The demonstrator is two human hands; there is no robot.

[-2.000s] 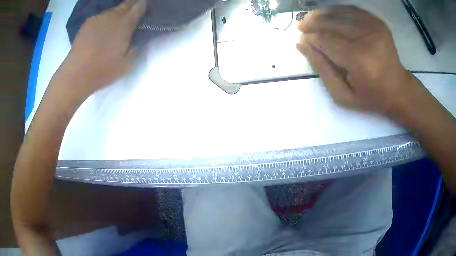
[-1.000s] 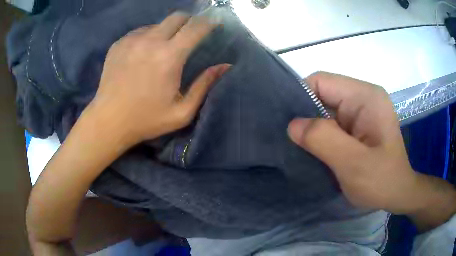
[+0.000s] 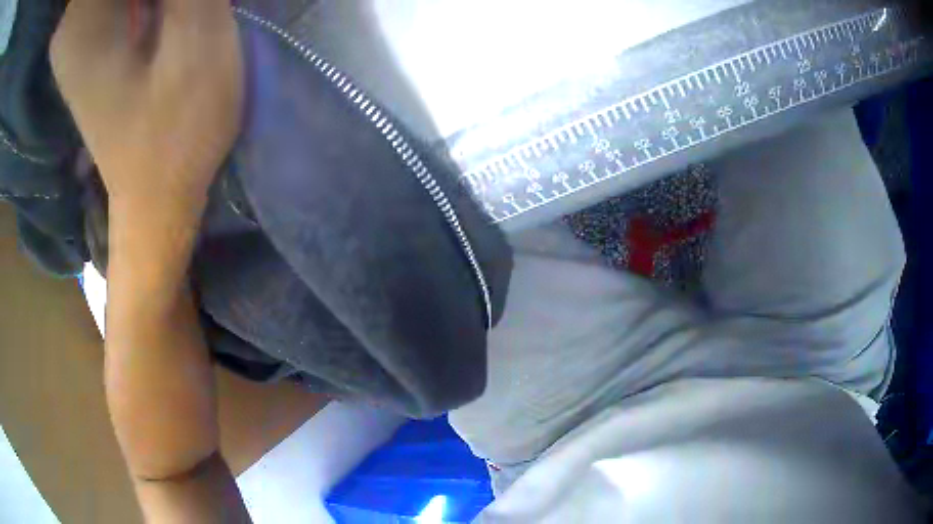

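The dark grey garment (image 3: 338,256) lies at the left and hangs over the table's front edge. A zipper chain (image 3: 404,154) of silvery teeth runs in a curve along its right edge, down to the hanging end. My left hand (image 3: 153,92) is at the upper left on top of the garment, cut off by the picture's top edge. Its fingertips are partly out of the picture, so its hold on the cloth cannot be told. My right hand is not in view. The needle area is not in view.
The table-edge ruler (image 3: 696,113) runs along the white table top (image 3: 491,51) at the upper right. Below it are the wearer's legs in light grey trousers (image 3: 634,358). A blue bin (image 3: 409,476) is at the bottom, beside a brown floor area (image 3: 51,358).
The view has swung down towards the lap. The garment now hangs over the front edge with the zipper curving down. My right hand has left the zipper edge and the picture.
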